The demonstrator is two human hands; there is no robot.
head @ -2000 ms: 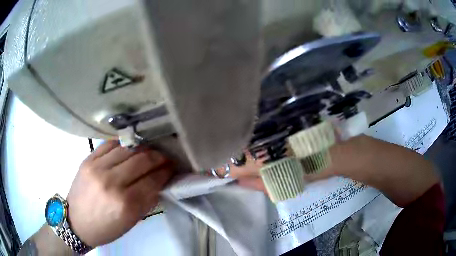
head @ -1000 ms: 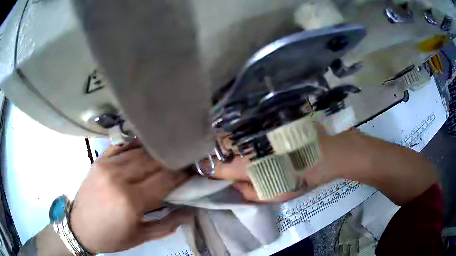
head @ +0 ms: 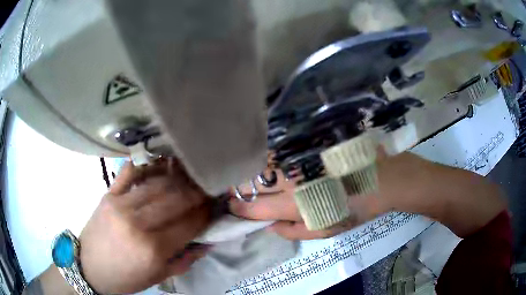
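A light grey garment panel [head: 248, 253] lies folded and creased on the white table under the sewing machine head [head: 63, 86]. My left hand [head: 156, 224], with a watch at the wrist, is on the left of the cloth with curled fingers pinching its upper part. My right hand [head: 277, 207] reaches in from the right behind the tension knobs [head: 322, 203]; its fingers lie flat on the cloth's upper edge. The fingertips of both hands nearly meet. The presser foot and needle are hidden behind the head and my fingers.
A blurred grey vertical part [head: 202, 86] crosses the view close to the camera. A metal thread plate [head: 346, 63] and guides sit on the head. A printed rule [head: 346, 242] runs along the table's front edge. Yellow items [head: 504, 74] show at the far right.
The cloth has shifted and bunched lower left, uncovering more of the printed rule. My left fingers have curled in, and my right fingers have moved left over the cloth. The view has shifted slightly.
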